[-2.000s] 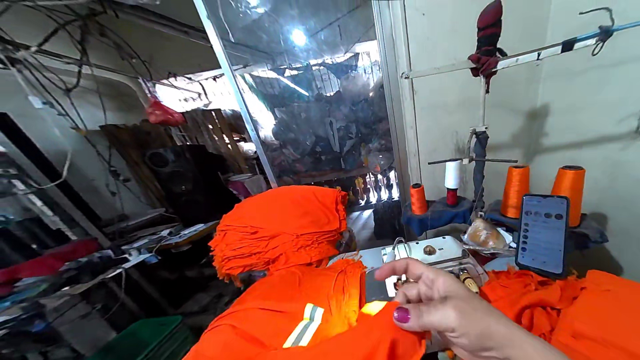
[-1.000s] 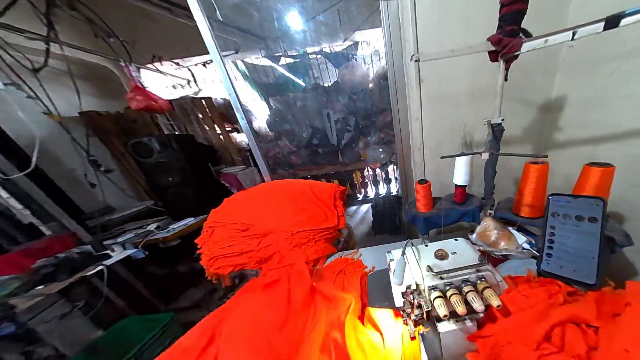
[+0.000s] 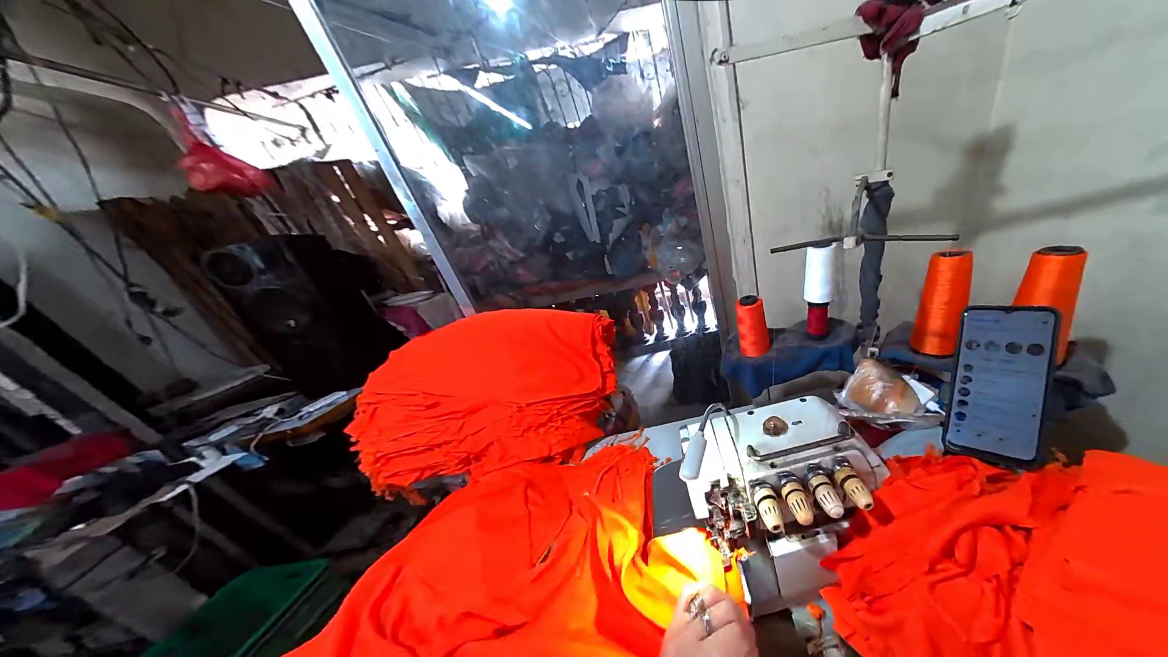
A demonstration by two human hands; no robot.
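Note:
Orange fabric [image 3: 493, 557] spreads over the lower middle of the view and runs up to the needle area of a white overlock sewing machine [image 3: 789, 433]. A bright light makes the part beside the needle look yellow. At the bottom edge, my right hand [image 3: 707, 625], with a ring on one finger, is closed on the fabric just below the needle area; its thumb is hidden. My left hand does not show. Behind the fabric rises a folded orange fabric stack [image 3: 484, 392] with frayed edges. More orange cloth [image 3: 967, 547] lies right of the machine.
Orange thread cones [image 3: 942, 301], a smaller orange spool [image 3: 753, 327] and a white spool [image 3: 819, 274] stand behind the machine. A phone [image 3: 999, 383] leans upright beside a plastic-wrapped item [image 3: 881, 391]. A green container [image 3: 251, 611] is at lower left, and a glass panel [image 3: 547, 164] stands behind.
Two seconds ago a hand was raised in front of the machine, hiding part of it; one second ago no hand showed. Now a hand is low on the fabric near the needle area.

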